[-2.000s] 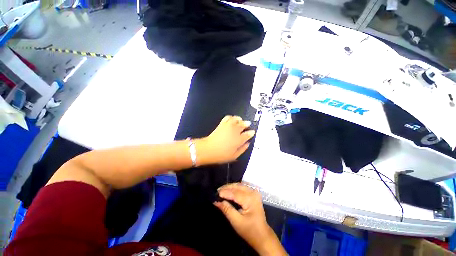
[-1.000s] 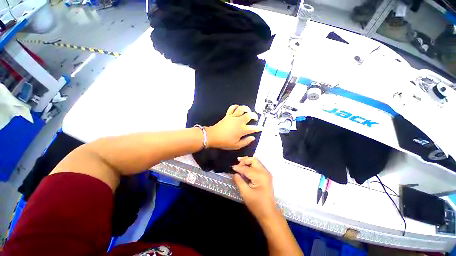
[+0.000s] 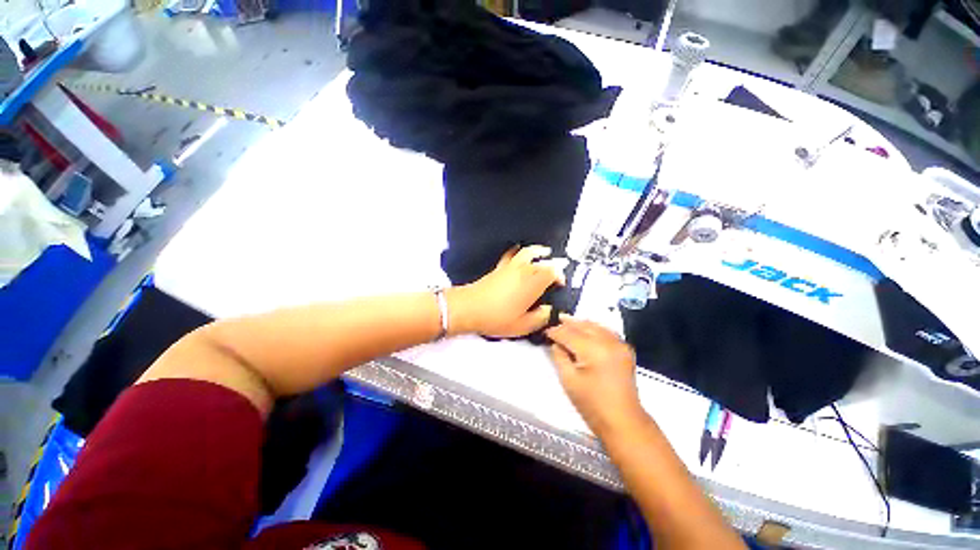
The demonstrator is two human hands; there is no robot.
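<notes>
A black garment panel (image 3: 516,199) lies on the white table to the left of the needle area and runs back to a crumpled black heap (image 3: 473,86). My left hand (image 3: 505,295) rests on the panel near its front end, fingers toward the presser foot (image 3: 602,258). My right hand (image 3: 591,360) pinches the panel's front edge close beside my left fingertips. Whether the foot is down on the cloth cannot be told.
The white JACK sewing machine (image 3: 784,279) stands at the right. Black cut pieces (image 3: 741,344) lie in front of its arm. Two pens (image 3: 715,433), a dark phone-like rectangle (image 3: 926,467) and a cable are at the right. A measuring tape (image 3: 484,424) runs along the front edge.
The panel's front end has moved from below the table edge up onto the table and toward the machine. My right hand has moved up beside my left. The camera view has shifted slightly.
</notes>
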